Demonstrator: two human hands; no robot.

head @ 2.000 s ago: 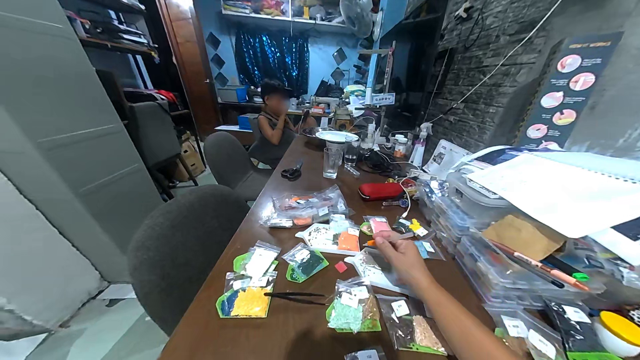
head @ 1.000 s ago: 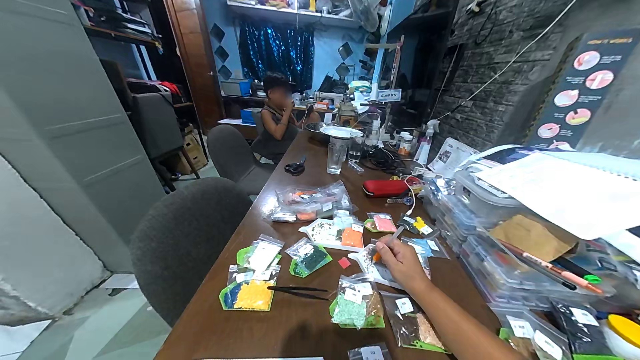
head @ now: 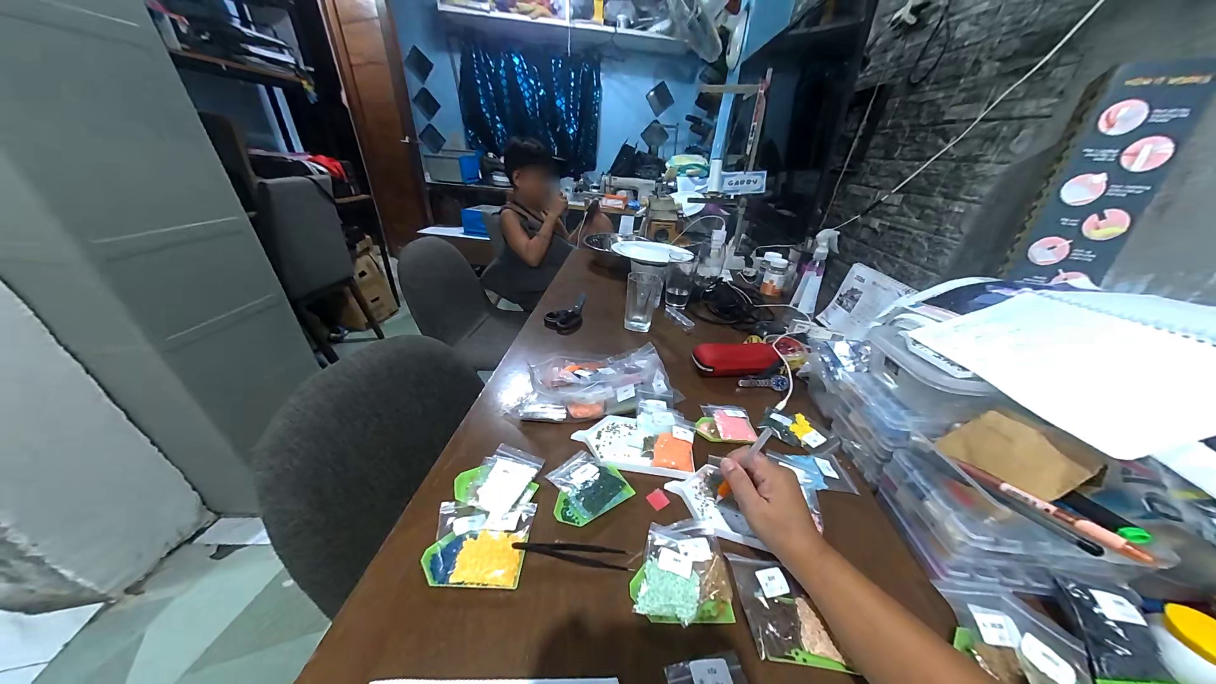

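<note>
My right hand (head: 774, 499) is closed around a slim pen-like tool (head: 750, 456) with an orange tip, held over a white tray (head: 698, 494) and small plastic bags. To its left lie a small pink square (head: 657, 499) and black tweezers (head: 575, 554), whose tips touch or come near a bag of yellow beads (head: 486, 559). Nearer me are a bag of pale green beads (head: 670, 584) and a bag of dark and tan beads (head: 788, 613). Behind them sits a bag of orange beads (head: 673, 453) on another white tray (head: 617, 442). My left hand is out of view.
Stacked clear plastic boxes (head: 950, 513) line the right side, with papers (head: 1092, 361) above. A red zip case (head: 736, 359), a drinking glass (head: 643, 299) and scissors (head: 566, 315) stand or lie farther back. A person (head: 532, 223) sits at the far left side; grey chairs (head: 361, 456) flank the table.
My right hand stays over the same part of the table, and the tool in it shows more plainly than two seconds ago. The bags around it look unmoved.
</note>
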